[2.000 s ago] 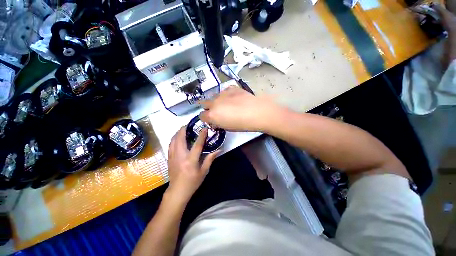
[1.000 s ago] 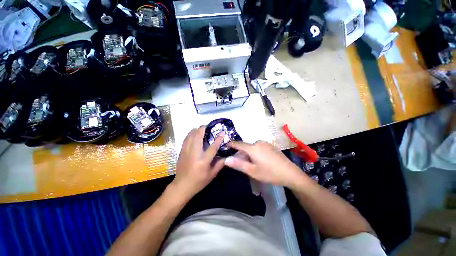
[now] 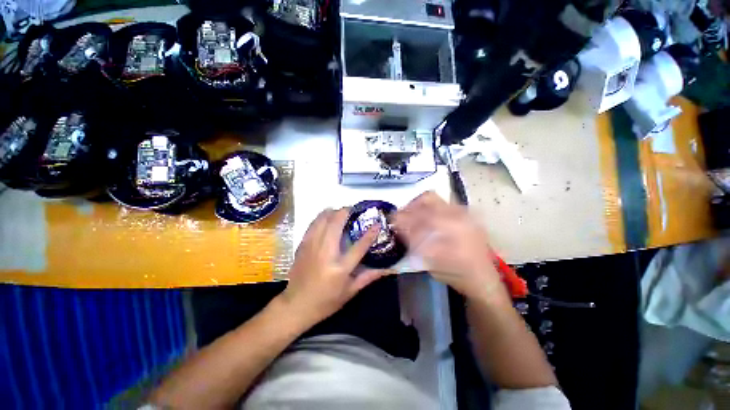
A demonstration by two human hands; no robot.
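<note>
A black camera housing (image 3: 378, 255) with a pale circuit board (image 3: 373, 227) facing up sits over the white paper (image 3: 317, 192), in front of the screw feeder (image 3: 384, 106). My left hand (image 3: 326, 252) holds the housing from its left side, with a finger over the board. My right hand (image 3: 440, 240) is blurred at the housing's right edge. I cannot tell whether it holds anything.
Part-built cameras (image 3: 158, 166) stand in rows on the left. The black electric screwdriver (image 3: 480, 92) slants right of the feeder, beside crumpled white tissue (image 3: 504, 156). A red-handled tool (image 3: 510, 278) lies at the bench edge. White camera bodies (image 3: 620, 68) stand at upper right.
The view has turned, and the feeder shows farther right and upright. My right hand has moved from the feeder's front to the housing, then to its right edge. My left hand keeps hold of the housing.
</note>
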